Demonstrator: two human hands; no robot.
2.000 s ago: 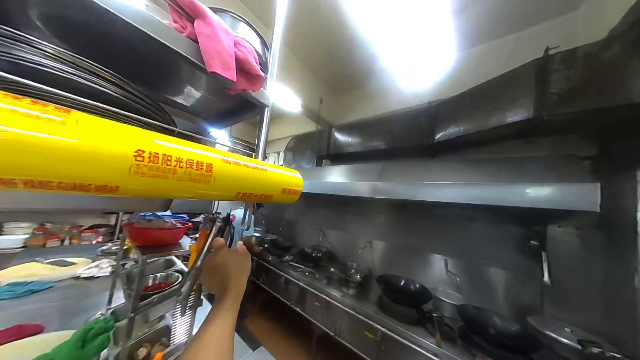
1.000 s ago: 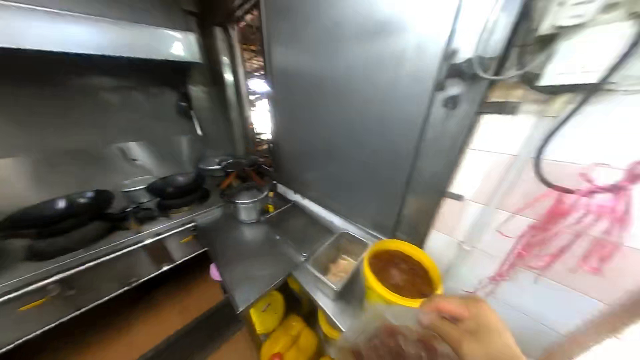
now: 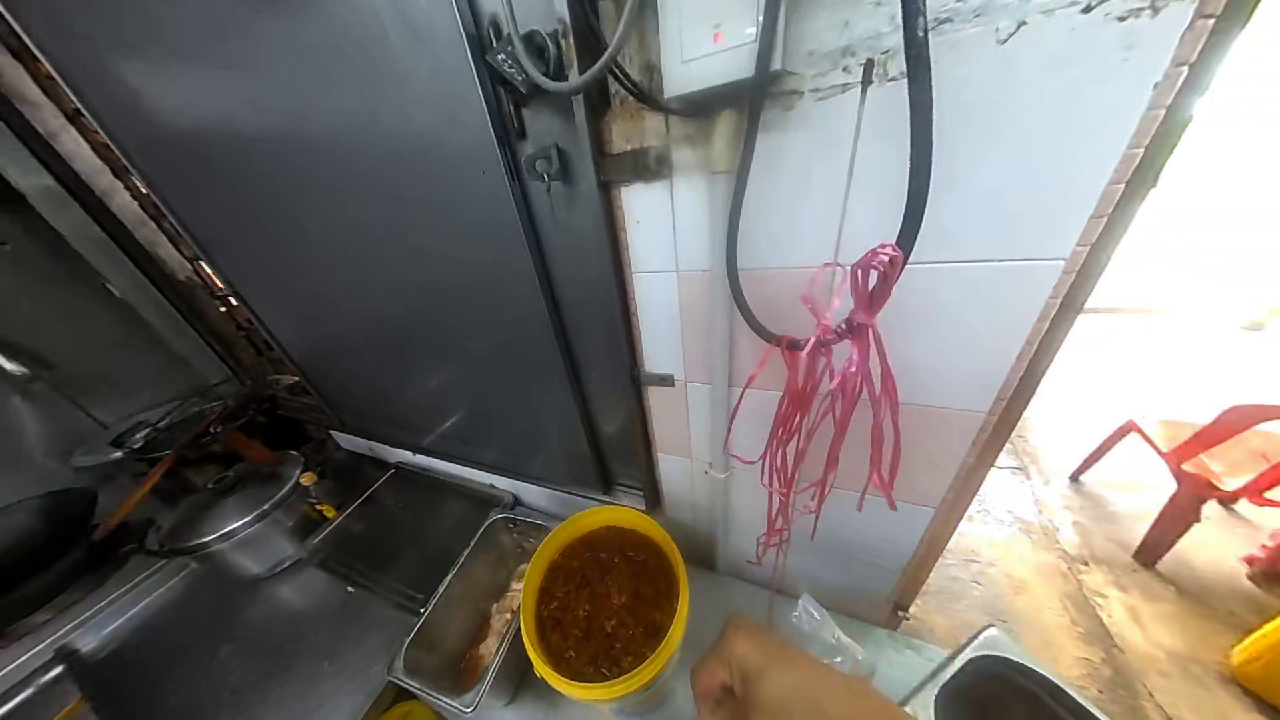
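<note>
My right hand (image 3: 780,675) reaches in from the bottom edge with its fingers curled, just right of a yellow-rimmed bucket (image 3: 683,610) of reddish-brown sauce; whether it grips anything is hidden. A clear plastic bag (image 3: 828,632) lies on the counter right behind the hand. Left of the bucket, touching or nearly so, is a rectangular steel pan (image 3: 440,620) with some pale food at one side. My left hand is out of the picture.
A lidded steel pot (image 3: 240,515) and a black wok (image 3: 45,545) stand at left. Pink plastic strings (image 3: 820,420) hang from a black hose on the tiled wall. Another metal container (image 3: 1000,685) is at bottom right. A doorway with a red plastic chair (image 3: 1190,480) opens at right.
The view has swung far right, from the stove range to the wall and doorway. A second ago my hand was at a clear bag beside the bucket; now the bag lies behind it.
</note>
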